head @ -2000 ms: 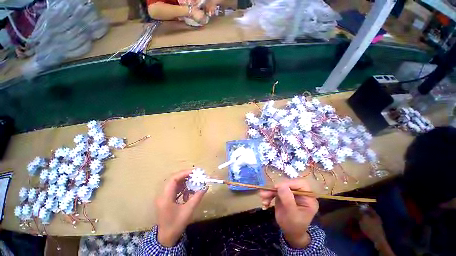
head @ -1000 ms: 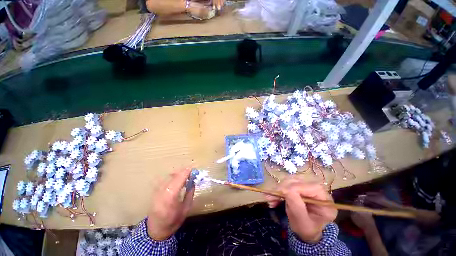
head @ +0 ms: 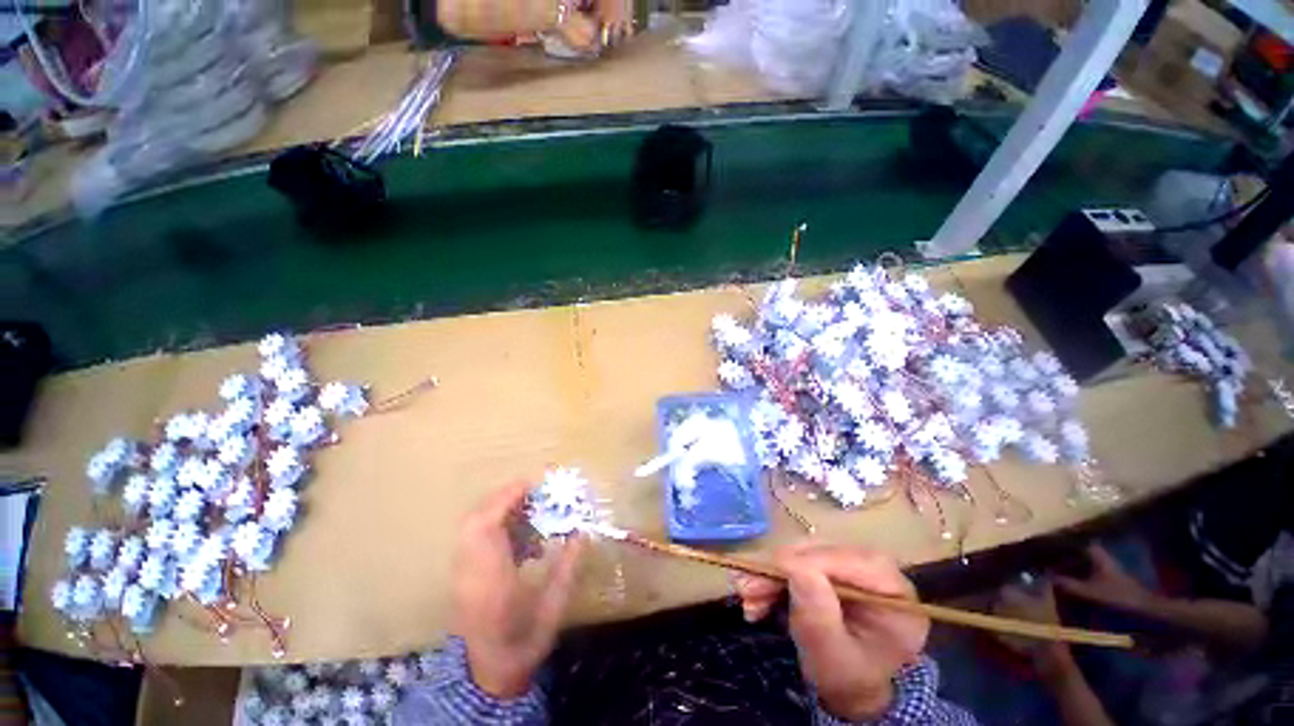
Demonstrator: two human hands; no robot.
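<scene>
My left hand [head: 514, 589] holds one white flower-shaped part [head: 562, 502] in its fingertips, its toothed face turned up. My right hand [head: 849, 624] grips a long thin wooden brush [head: 703, 555] like a pen. The brush's white tip is at the lower right edge of the held part. A blue tub [head: 711, 516] with white paste [head: 705, 443] and a short white strip across its left rim sits on the bench just right of the part. A large heap of similar parts [head: 887, 372] lies right of the tub.
Another heap of parts [head: 192, 489] lies far left, and a box of parts [head: 334, 692] is below the bench edge. Black holders [head: 671, 176] stand on the green belt [head: 497, 248]. A black device [head: 1079, 294] is at right, near a neighbouring person's hands. A person's hands show opposite.
The held part was turned edge-on one second ago and now faces up again, with the brush tip still at it. The black holders on the belt have shifted left.
</scene>
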